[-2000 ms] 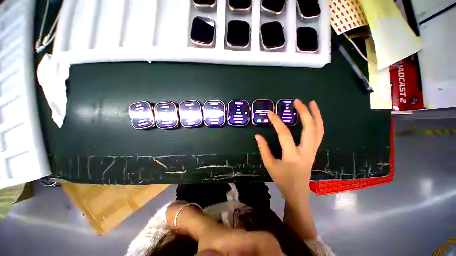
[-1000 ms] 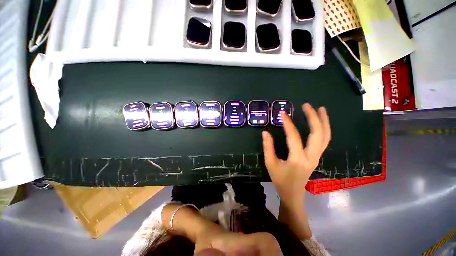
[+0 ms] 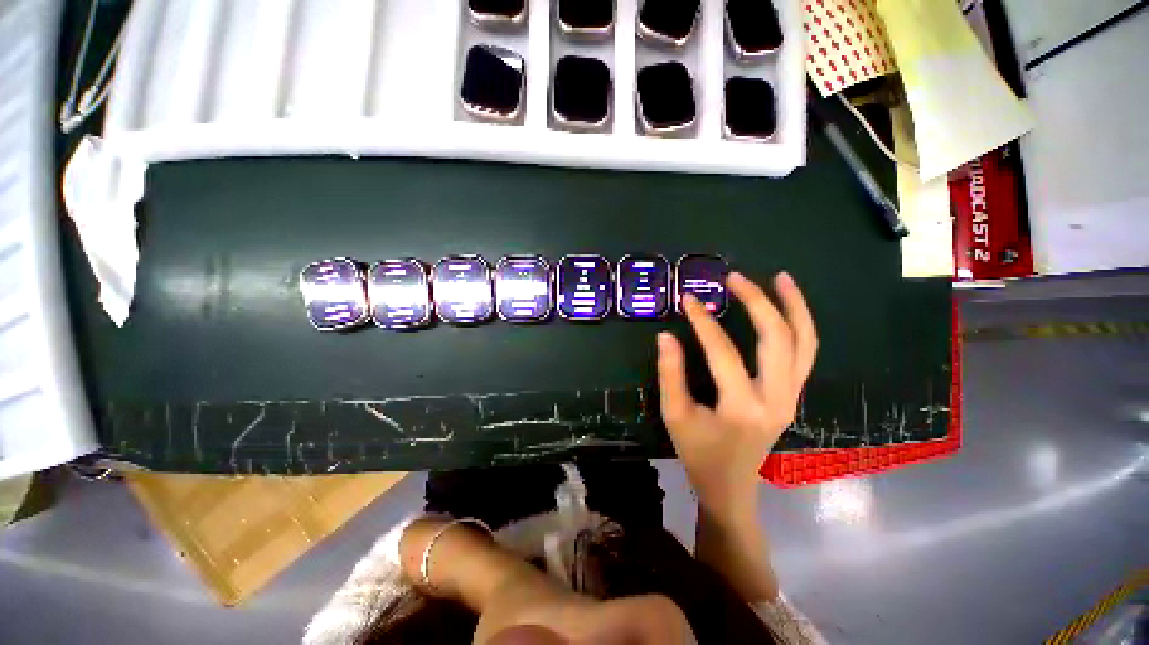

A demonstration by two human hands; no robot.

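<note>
Several strapless smartwatches with lit purple-blue screens lie in one row on the dark green mat. My right hand (image 3: pixel 737 378) is over the right end of the row, fingers spread and holding nothing. One fingertip is at the screen of the rightmost watch (image 3: pixel 701 285), which shows a darker screen than its neighbour (image 3: pixel 643 287). My left hand (image 3: pixel 573 620) is low at the bottom edge, cut off and blurred, near my body; its fingers are hidden. A white tray (image 3: pixel 428 149) behind the row holds dark watches (image 3: pixel 582 91) in its right pockets.
Another white tray (image 3: pixel 32 252) is at the left, beside a crumpled white wipe (image 3: pixel 103 227). A pen (image 3: pixel 863 170), yellowish paper (image 3: pixel 951 95), a dotted sheet (image 3: pixel 847 44) and a red box (image 3: pixel 990 221) are at the right. A red basket (image 3: pixel 863 464) and cardboard (image 3: pixel 258 523) are below the mat's edge.
My right fingertip has shifted from the second watch from the right to the rightmost one. The second watch now shows a list, and the rightmost shows a different screen. The view has shifted slightly.
</note>
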